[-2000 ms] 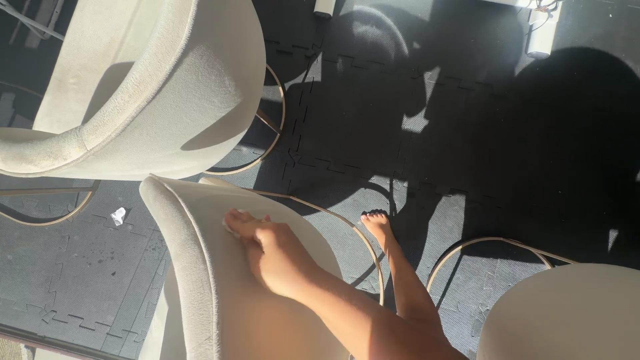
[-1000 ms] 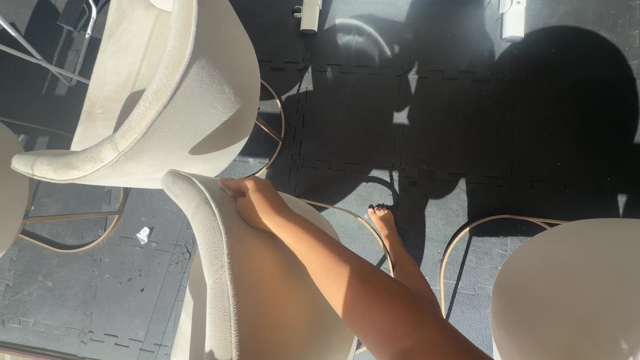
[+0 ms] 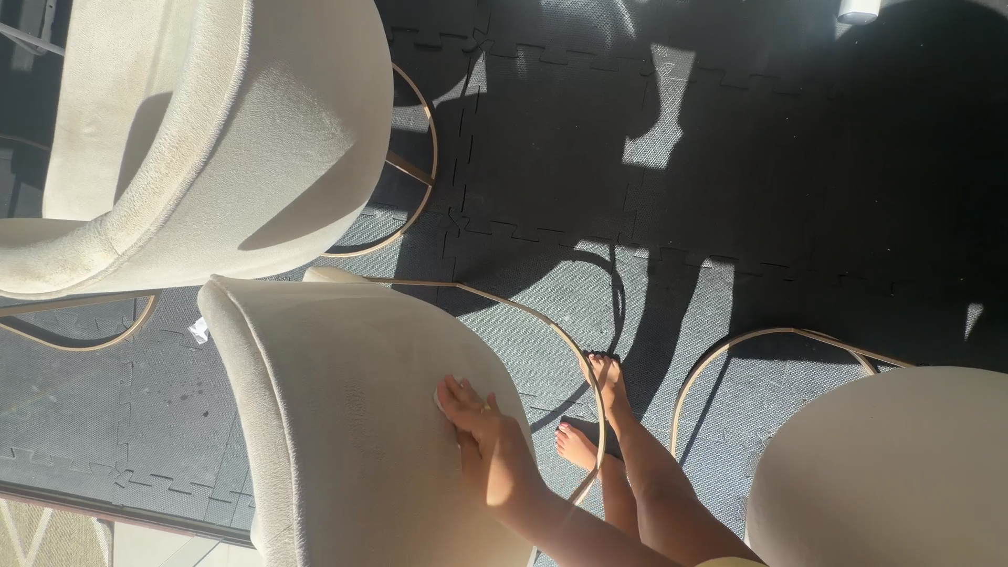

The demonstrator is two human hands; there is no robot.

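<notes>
My right hand (image 3: 482, 421) lies against the outer back of a cream upholstered chair (image 3: 370, 441) at the lower middle. A small white item (image 3: 439, 402) shows under its fingertips, pressed to the fabric; most of it is hidden, so I cannot tell what it is. One finger bears a ring. The chair's padded rim runs down its left side, and a thin gold-coloured metal base ring curves out on the right. Faint marks show on the fabric left of my hand. My left hand is not in view.
A second cream chair (image 3: 307, 150) stands at the upper left, and a third seat (image 3: 882, 472) at the lower right. My bare feet (image 3: 606, 382) are on dark interlocking floor mats (image 3: 551, 157). A crumpled white scrap (image 3: 198, 331) lies on the mat at left.
My right hand was at the chair's rim one second ago and now lies lower on its outer back. A second foot has come into view.
</notes>
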